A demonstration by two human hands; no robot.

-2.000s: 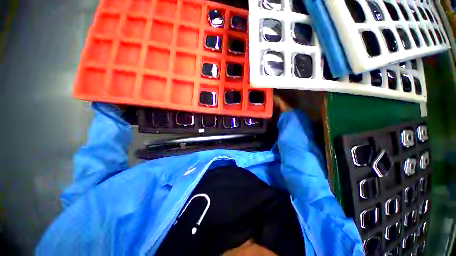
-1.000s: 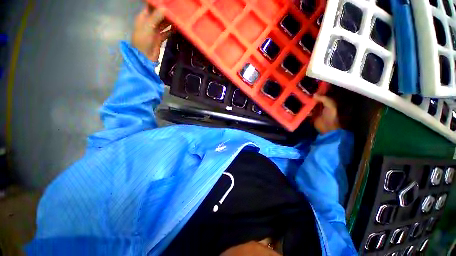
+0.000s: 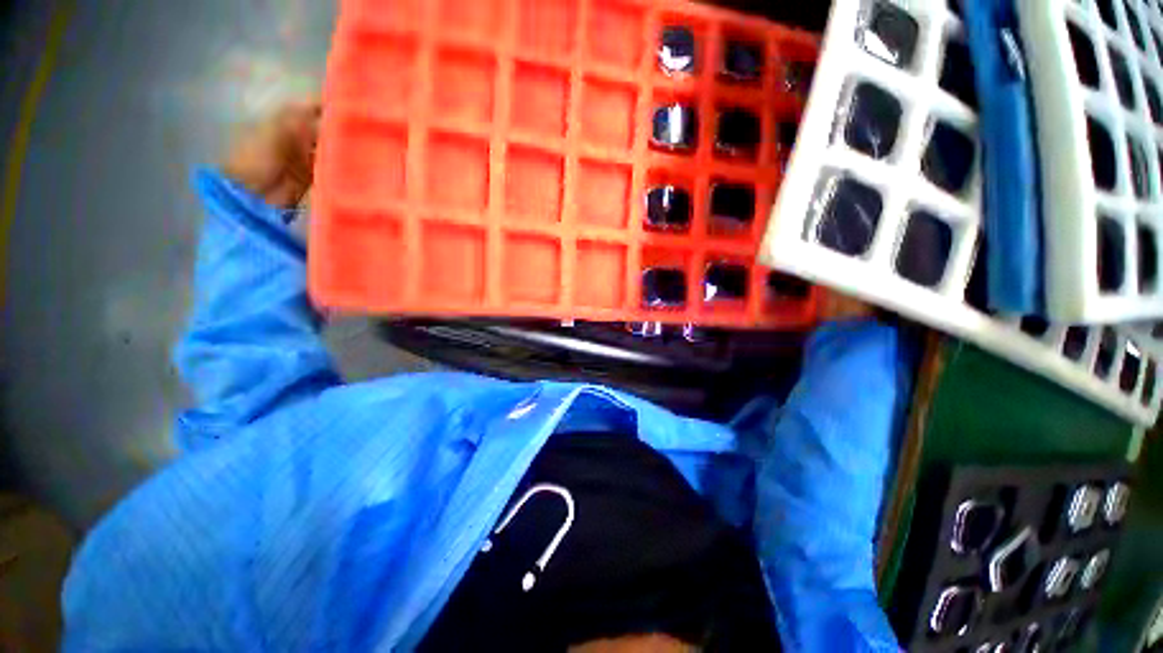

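A red foam tray (image 3: pixel 510 185) lies in front of me, above my lap. Dark watches fill its right-hand columns and the left-hand pockets are empty. My left hand (image 3: pixel 274 160) is blurred at the tray's left edge, its fingers partly behind the edge. My right hand (image 3: pixel 842 308) is at the tray's lower right corner and shows only as a sliver above the sleeve; its fingers are hidden. A white foam tray (image 3: pixel 816 249) with dark watches overlaps the red tray's right side.
A blue foam layer (image 3: pixel 1011 191) and another white tray (image 3: pixel 1052 204) lie on the white tray. A black foam tray (image 3: pixel 928 561) with watches, one tilted, lies on the green bench (image 3: pixel 1008 421) at lower right. A dark rounded rim (image 3: pixel 510 351) shows below the red tray.
The red tray was slanted a second ago and is now nearly level, covering most of the black tray under it. My left hand has moved left and down; my right hand is more hidden.
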